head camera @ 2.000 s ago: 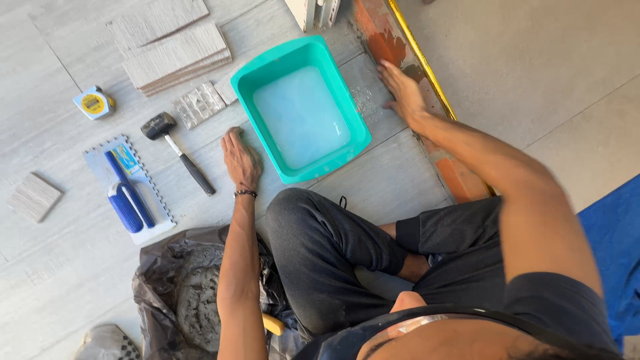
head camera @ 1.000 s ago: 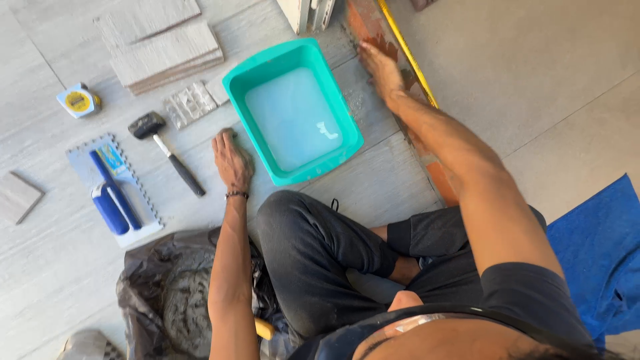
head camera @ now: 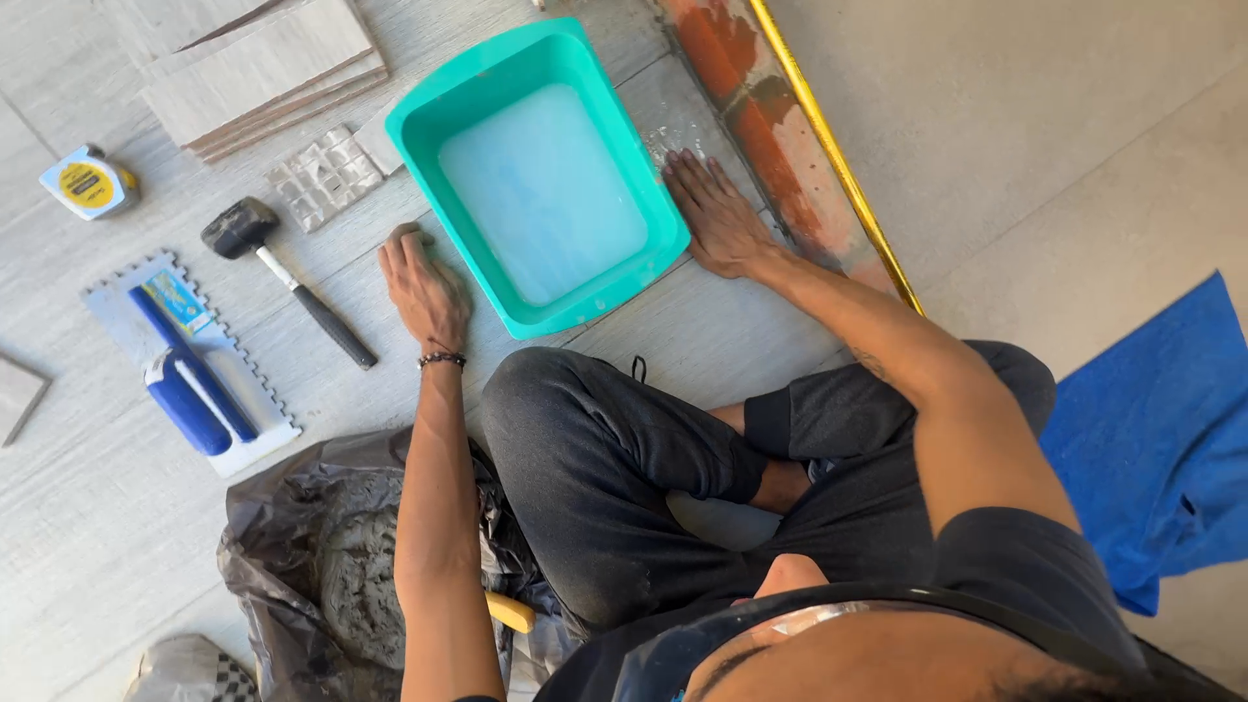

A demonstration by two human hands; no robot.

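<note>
My left hand rests on the grey wood-look floor tiles, its fingers bent, just left of a teal plastic basin of cloudy water. My right hand lies flat, palm down, on wet tile right of the basin, near a strip of reddish-brown, mortar-stained base. A yellow metallic trim runs along that strip. Left of my left hand lie a rubber mallet and a blue-handled notched trowel. Grey mortar sits in a container lined with black plastic, partly behind my left forearm.
Cut tiles are stacked at the upper left, beside a packet of small pieces. A tape measure and a loose tile piece lie farther left. A blue cloth is at the right, and a yellow handle shows near my left forearm.
My right hand has moved from the reddish-brown strip back onto the tile beside the basin. My left hand stays on the floor at the basin's left.
</note>
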